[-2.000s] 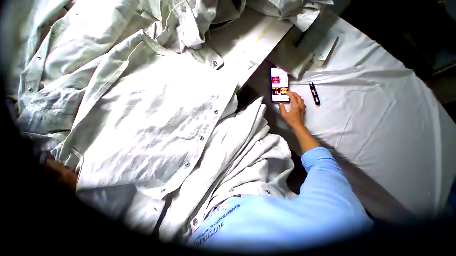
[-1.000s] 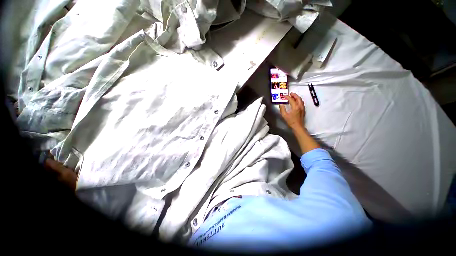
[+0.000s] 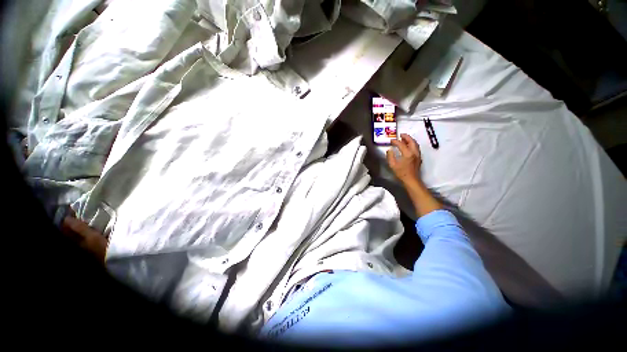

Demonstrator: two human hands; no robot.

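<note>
A smartphone point(image 3: 383, 121) with a lit, coloured screen lies on the pale cloth right of the table edge. My right hand point(image 3: 405, 155) is at its lower edge, fingers slightly curled, with nothing gripped. Dark thread snips point(image 3: 431, 133) lie on the cloth to the right of the phone, apart from my hand. A pale shirt point(image 3: 199, 151) with a buttoned placket spreads over the table and my lap. My left hand point(image 3: 85, 235) is at the far left rim, dark and partly cut off, beside the shirt's edge; its fingers and any hold are hidden.
A heap of pale garments point(image 3: 124, 41) lies at the back left. The white table edge point(image 3: 357, 62) runs diagonally through the upper middle. A pale cloth-covered surface point(image 3: 536, 185) extends at the right, with a small pale flat piece point(image 3: 448, 73) near the snips. The upper right is dark.
My right hand has drawn slightly down from the phone screen to its lower edge. The coloured content on the screen has shifted from two seconds ago. The shirt and left hand look unmoved.
</note>
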